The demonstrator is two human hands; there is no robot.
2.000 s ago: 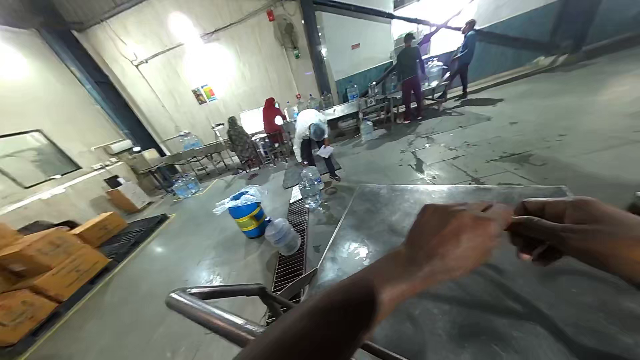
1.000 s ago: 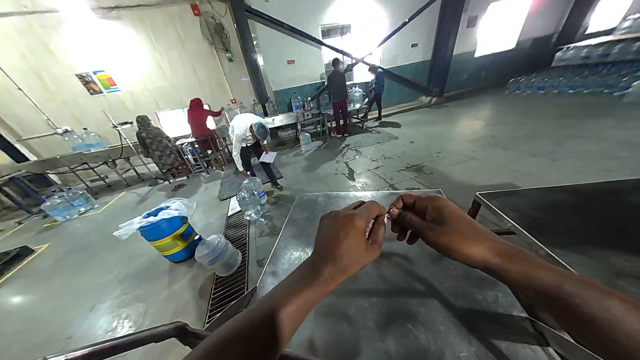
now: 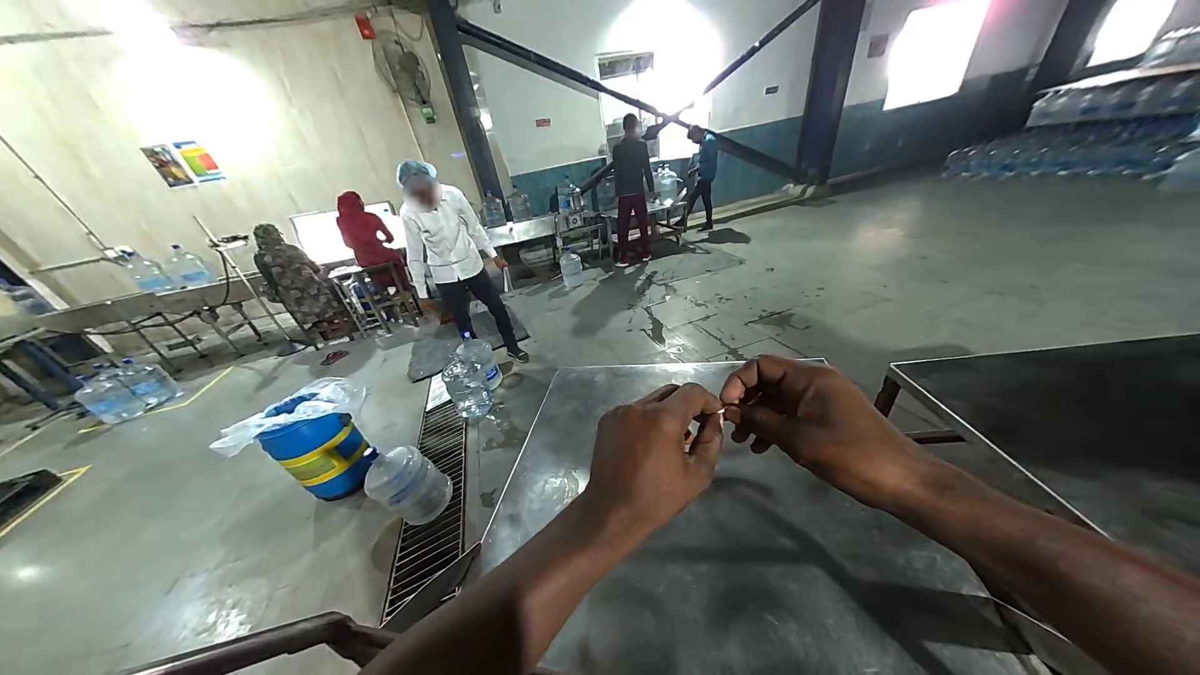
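Above a stainless steel table (image 3: 750,581), my left hand (image 3: 652,455) and my right hand (image 3: 811,417) meet fingertip to fingertip. A tiny pale item (image 3: 722,411), too small to name, is pinched between them. The left thumb and forefinger close on one side of it, and the right fingertips close on the other. Curled fingers hide part of it.
Left of the table, a blue barrel (image 3: 323,455) with yellow bands stands by a large plastic water bottle (image 3: 410,485) and a floor grating (image 3: 427,534). A person in a white shirt (image 3: 450,234) stands beyond upright bottles (image 3: 469,382). A dark-topped table (image 3: 1078,412) is at right.
The person in the white shirt, bent over before, now stands more upright. My hands remain together at the fingertips. The view has swung to the right.
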